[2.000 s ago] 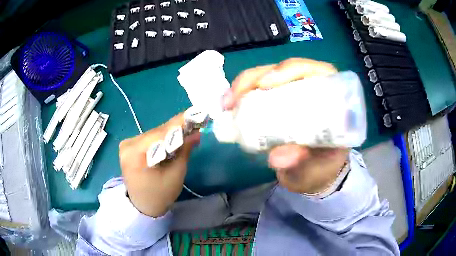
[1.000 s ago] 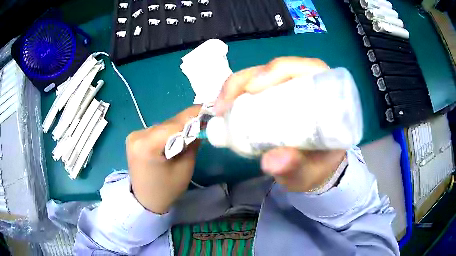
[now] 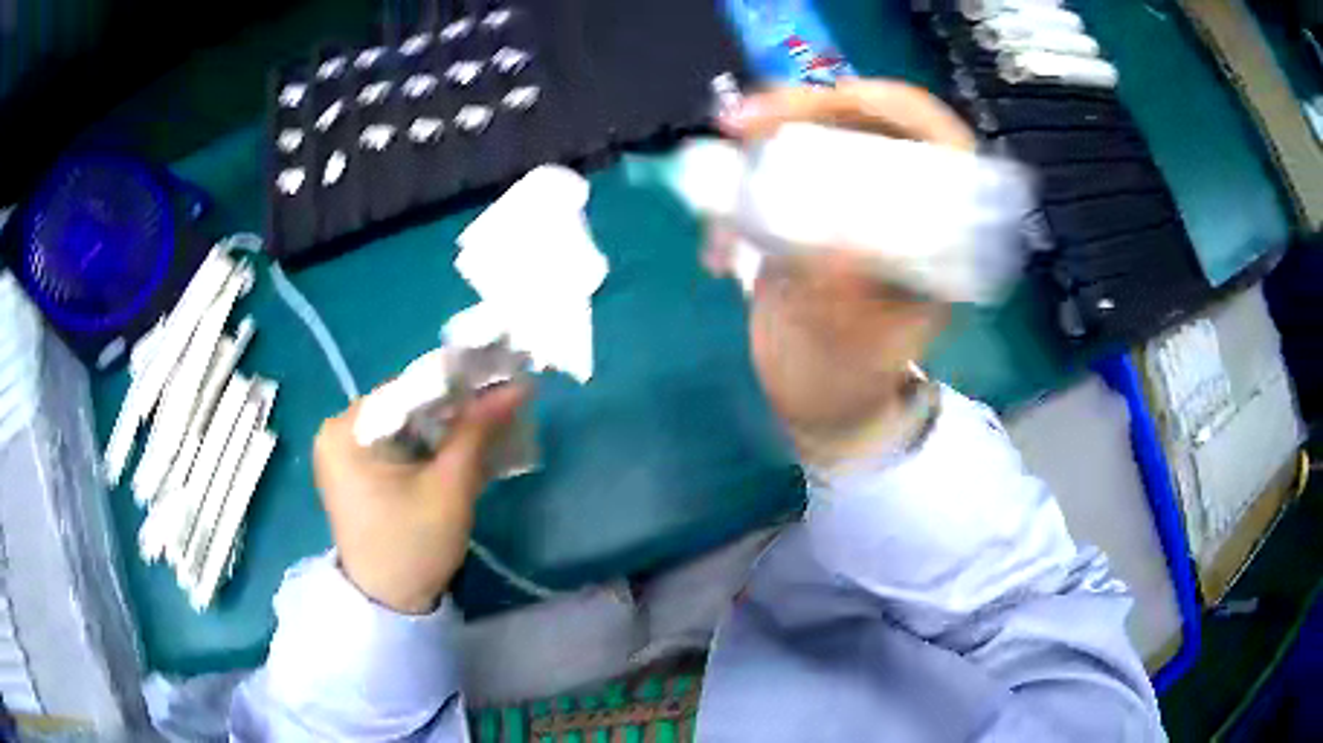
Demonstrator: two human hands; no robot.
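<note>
My left hand [image 3: 399, 501] holds a few white tube housings [image 3: 406, 399] in a bunch at centre left; they are blurred and their number is unclear. My right hand [image 3: 842, 327] grips the white glue bottle [image 3: 878, 203], which lies sideways with its teal nozzle pointing left, apart from the tubes. A small white piece shows at my right fingertips, too blurred to name surely. A crumpled white cloth or paper [image 3: 537, 261] lies on the green mat behind my left hand. Loose tube housings [image 3: 189, 450] lie piled at left.
A black parts tray [image 3: 610, 87] with rows of small end pieces is at the back. A black grooved tray [image 3: 1110, 189] holds white tubes at right. The blue fan [image 3: 95, 240] stands back left, near a white cord [image 3: 312, 319]. A blue-rimmed tote [image 3: 1153, 494] is at lower right.
My right hand has lifted the bottle up and away from the tubes, its nozzle leaving their ends. My left hand has moved slightly left and turned the tubes. The whole view has shifted and tilted.
</note>
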